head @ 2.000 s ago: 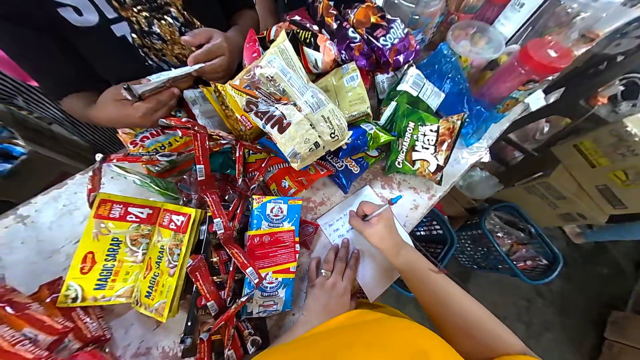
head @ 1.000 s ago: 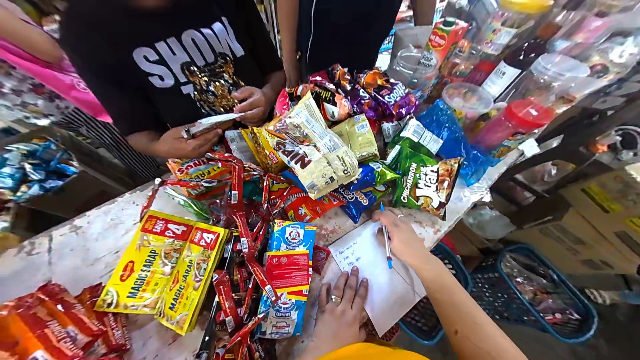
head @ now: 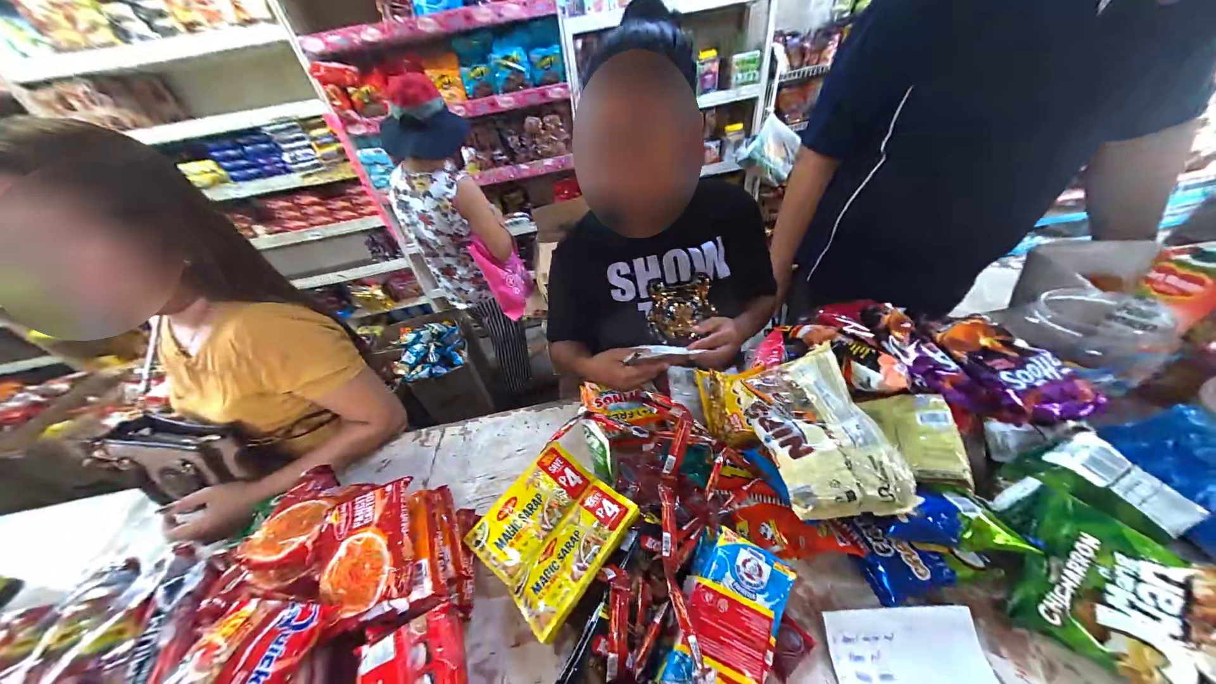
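Observation:
Neither my left hand nor my right hand is in the head view now. A white sheet of paper point(head: 907, 646) with handwriting lies on the counter at the lower edge, cut off by the frame. Left of it are blue, white and red milk sachets point(head: 731, 608), a tangle of thin red sachet strips point(head: 670, 513) and yellow Maggi seasoning packs point(head: 553, 537). A cream snack bag point(head: 826, 437) lies on the pile behind the paper, and a green chicharron bag point(head: 1092, 570) lies to its right. The blue pen is not visible.
Red and orange packets point(head: 351, 551) cover the counter point(head: 475, 446) at left. Across it, a person in a black shirt point(head: 665, 256) holds paper, another in dark clothes stands right, and one in a yellow top point(head: 256, 370) leans in left. Stocked shelves point(head: 214, 123) stand behind, with another person there.
The view has swung up and left. My hands, seen earlier on the paper with a blue pen in the right one, are out of the frame now.

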